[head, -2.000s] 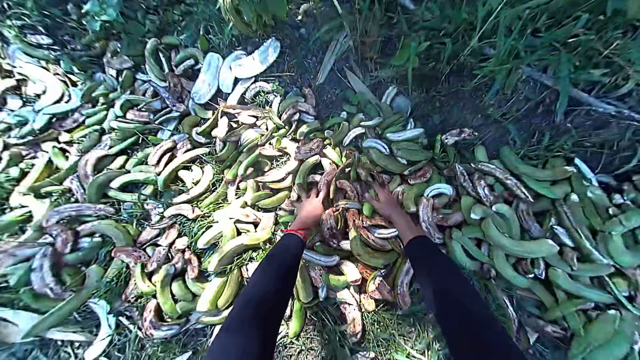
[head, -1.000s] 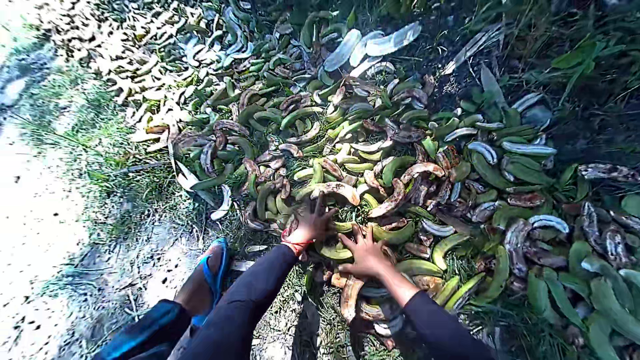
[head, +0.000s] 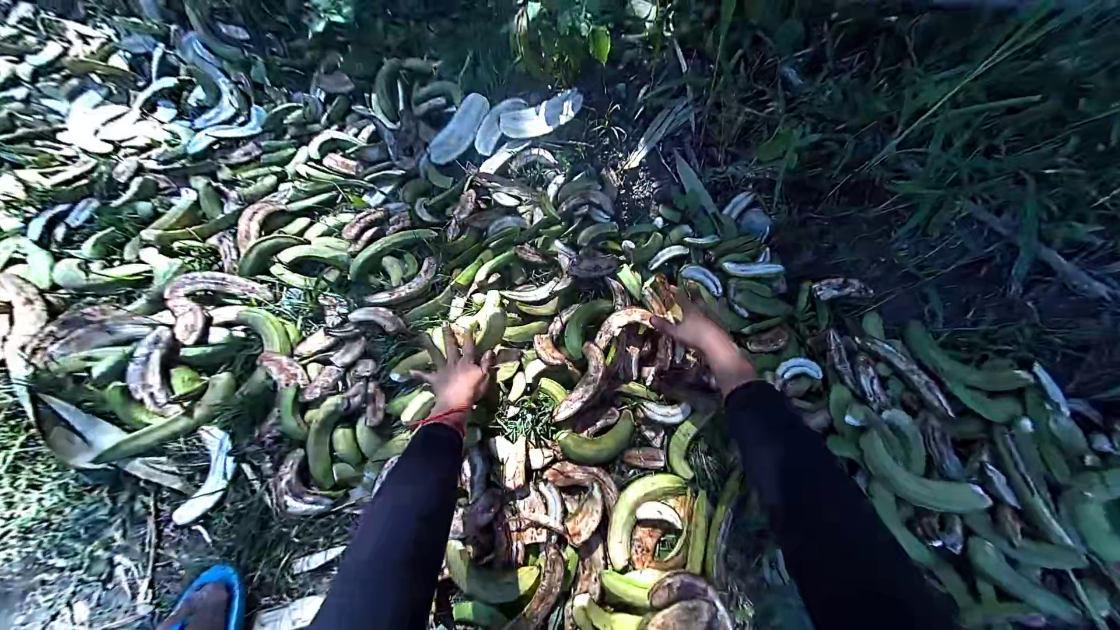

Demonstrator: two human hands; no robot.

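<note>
My left hand [head: 457, 374], a red string at its wrist, lies palm down with spread fingers on green banana peels left of centre. My right hand [head: 691, 331] reaches into the pile near a brown-spotted curved peel [head: 626, 322]; whether its fingertips grip anything cannot be told. Between my hands lie browned peels and a green curved peel [head: 597, 442]. Nearer to me, between my forearms, is a yellow-green curved peel [head: 632, 516] among brown pieces. Both of my sleeves are dark.
More peels [head: 919, 472] spread to the right and far left. Pale flat pieces [head: 459, 129] lie at the pile's back edge, beside grass [head: 945, 114]. A foot in a blue sandal [head: 210, 595] shows at lower left, next to a dry leaf sheath [head: 79, 433].
My hands were close together on the peels one second ago; now they are wider apart and farther forward. The view has shifted.
</note>
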